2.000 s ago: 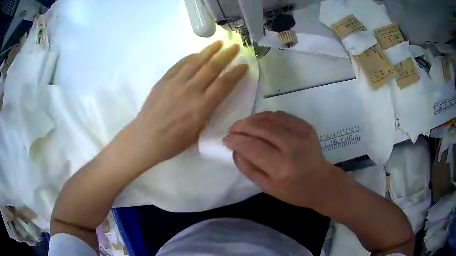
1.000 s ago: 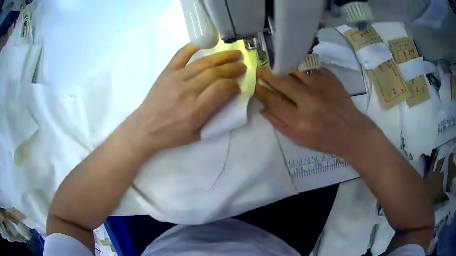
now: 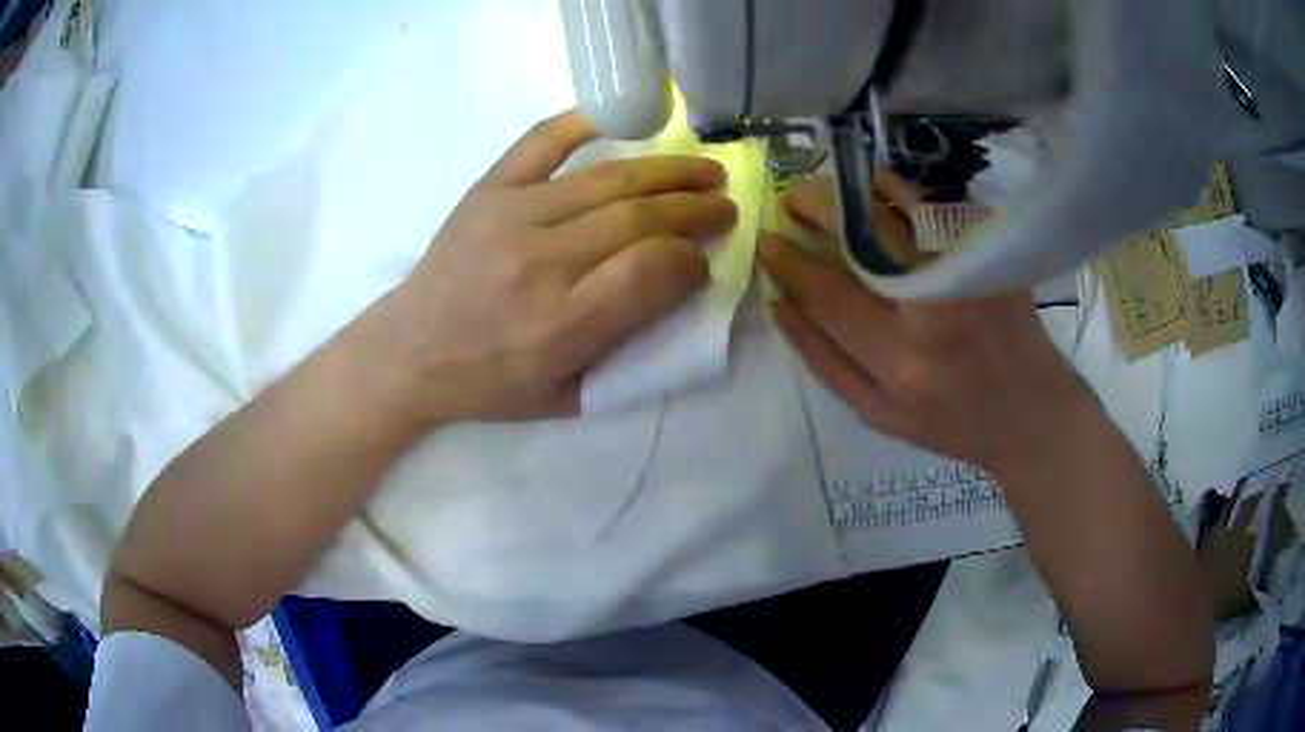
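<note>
A large white garment panel [image 3: 501, 515] covers the table. A small white cloth piece [image 3: 661, 360] lies on it under my left hand [image 3: 558, 272], which is flat with fingers close together, tips near the yellow-lit needle area. My right hand [image 3: 916, 336] is at the right of the piece's edge, fingertips on the cloth beside the presser area, partly hidden by the sewing machine [image 3: 1030, 143]. Whether its fingers pinch the cloth cannot be told. The presser foot is mostly hidden.
The white lamp tube [image 3: 616, 72] hangs left of the needle. Tan bundle tickets [image 3: 1148, 293] lie on white cut pieces at right. A printed ruler [image 3: 909, 501] runs along the near table edge. A blue bin [image 3: 318, 665] shows at lower left.
My right hand has moved from the small piece's lower end up beside the needle area. My left hand has shifted slightly down and right. The machine head appears larger and lower in view.
</note>
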